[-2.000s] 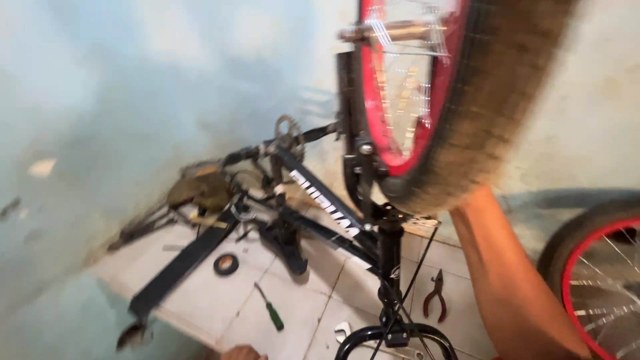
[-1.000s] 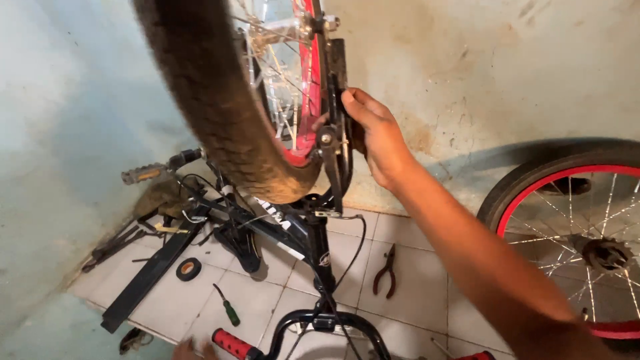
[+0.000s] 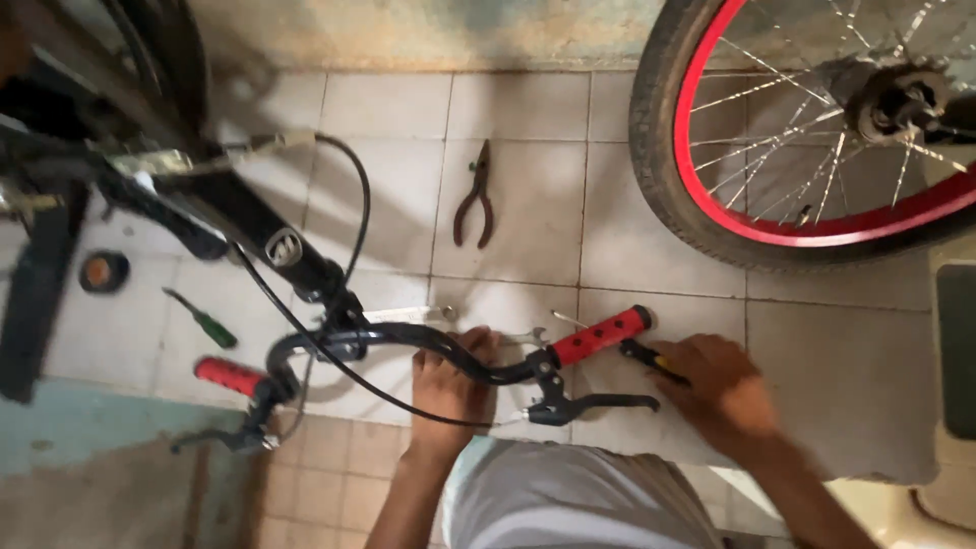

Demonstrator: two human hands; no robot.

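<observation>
Upside down on white tiles stands a black bicycle, its handlebar (image 3: 412, 335) in front of me with red grips (image 3: 598, 335). My left hand (image 3: 450, 385) is low behind the handlebar bend, its fingertips by an open-end wrench (image 3: 522, 337); the bar partly hides it, so its hold cannot be told. My right hand (image 3: 713, 381) is right of the red grip and brake lever (image 3: 591, 408), closed around a black and yellow screwdriver handle (image 3: 656, 360), whose thin shaft seems to run behind the grip.
Needle-nose pliers (image 3: 479, 198) lie mid-floor. A green screwdriver (image 3: 202, 319) and a roll of black tape (image 3: 104, 271) are at the left. A wheel with a red rim (image 3: 709, 191) leans at the upper right. The ledge edge drops to brown tiles (image 3: 335, 480) below.
The view has swung down and right. My right hand, at the fork beside the raised wheel before, is now down by the right grip at the screwdriver. My left hand has come behind the handlebar.
</observation>
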